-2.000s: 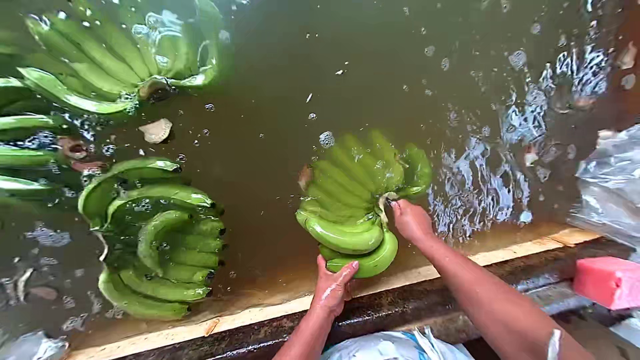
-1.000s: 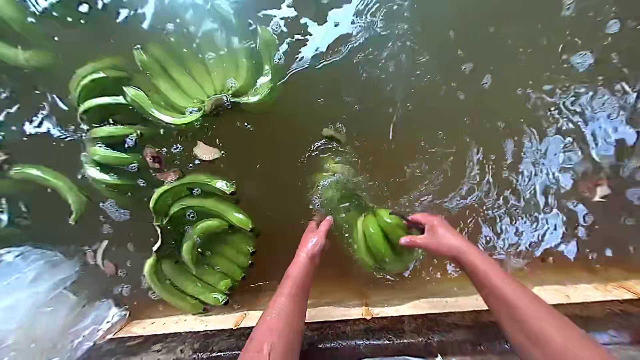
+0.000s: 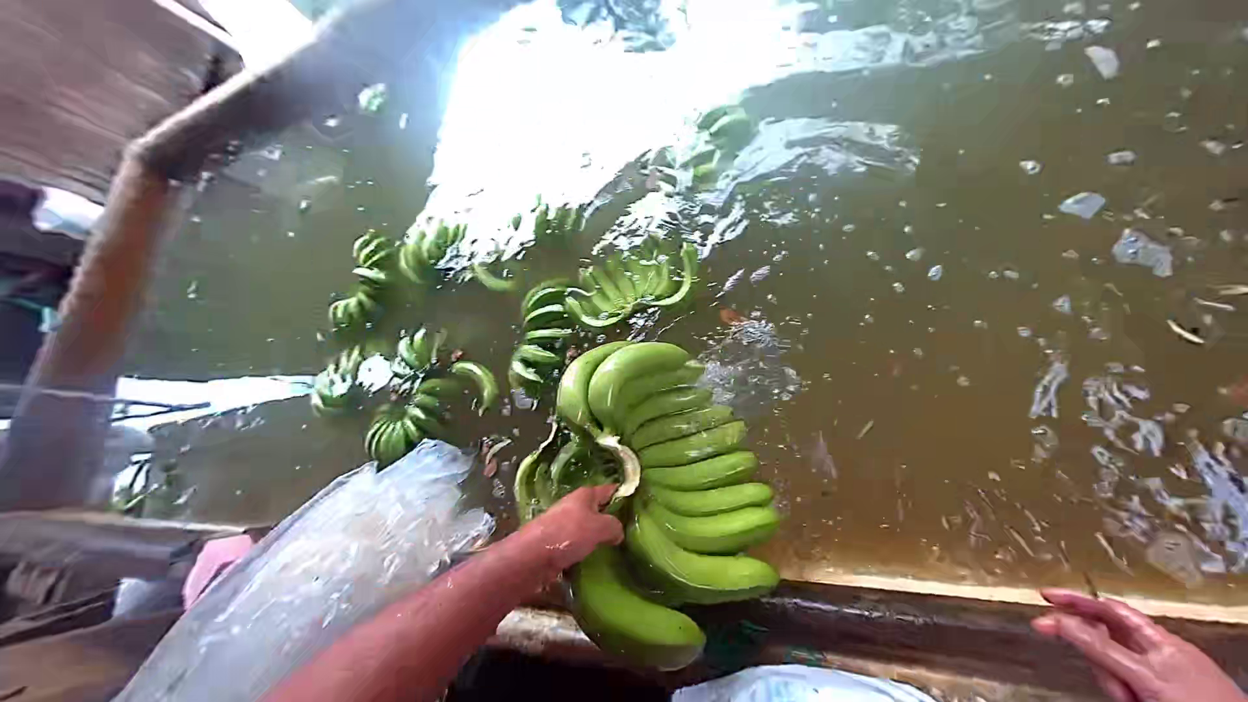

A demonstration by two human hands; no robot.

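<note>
A large hand of green bananas (image 3: 697, 473) is held above the water, near the wall of the tank. My left hand (image 3: 580, 522) grips it at its pale cut crown, and its lowest fruit overlaps the ledge. Behind it, another hand of green bananas (image 3: 536, 478) shows in part at the water's surface. At the lower right, my right hand (image 3: 1136, 639) is over the ledge, apart from the fruit, with fingers spread; a small dark thing shows by its fingertips, too unclear to name.
More green banana hands (image 3: 629, 288) float beyond, amid bits of debris. Clear plastic sheeting (image 3: 341, 556) lies at the lower left. The tank's near ledge (image 3: 907, 604) runs along the bottom; a rusty brown post (image 3: 107, 283) stands at the far left.
My left hand now holds a large banana hand out of the water. My right hand has let go of the bananas it held and moved away right. The view has swung widely left.
</note>
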